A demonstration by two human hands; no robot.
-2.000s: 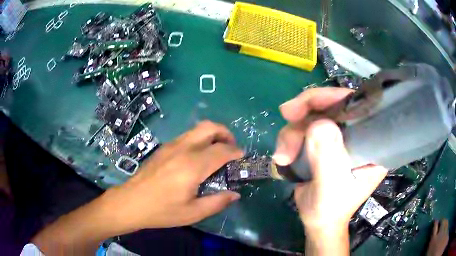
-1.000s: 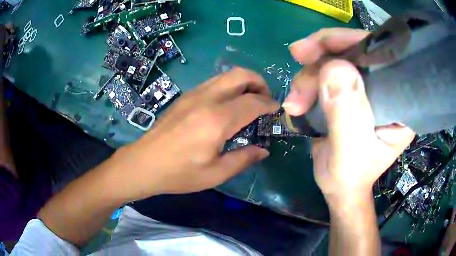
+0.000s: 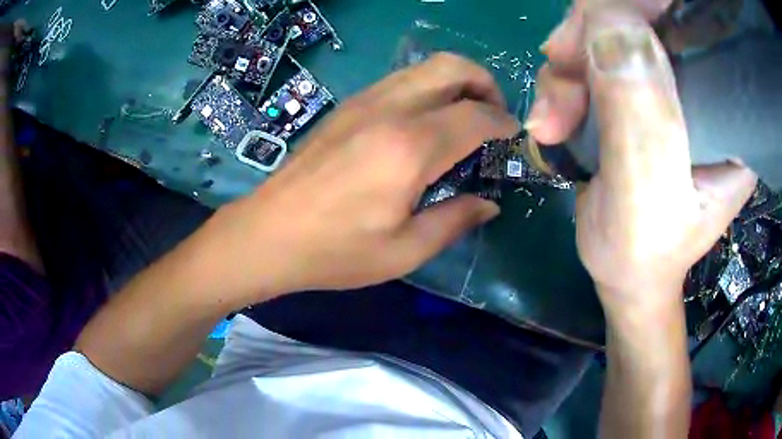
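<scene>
A small dark circuit board assembly [image 3: 513, 163] lies low over the green mat, with a small white square on its face. My left hand [image 3: 377, 176] holds it from the left, thumb below and fingers above, covering its left part. My right hand [image 3: 630, 154] grips the thick grey power driver [image 3: 733, 94], which runs off the upper right. The driver's yellowish nose [image 3: 537, 156] is at the board's right end. Its bit tip cannot be made out. Small silvery screws [image 3: 520, 73] are scattered just above the board, with a few specks below it.
A pile of circuit boards [image 3: 257, 73] is at the upper left, with a pale square frame [image 3: 261, 150] at its lower edge. Another dark pile [image 3: 746, 266] with a black cable is at the right. A person's arm [image 3: 13, 163] shows at the far left.
The view has tilted down, so the bench things sit higher and the yellow tray has left the picture. Both hands keep their hold, with the driver nose still at the board's right end.
</scene>
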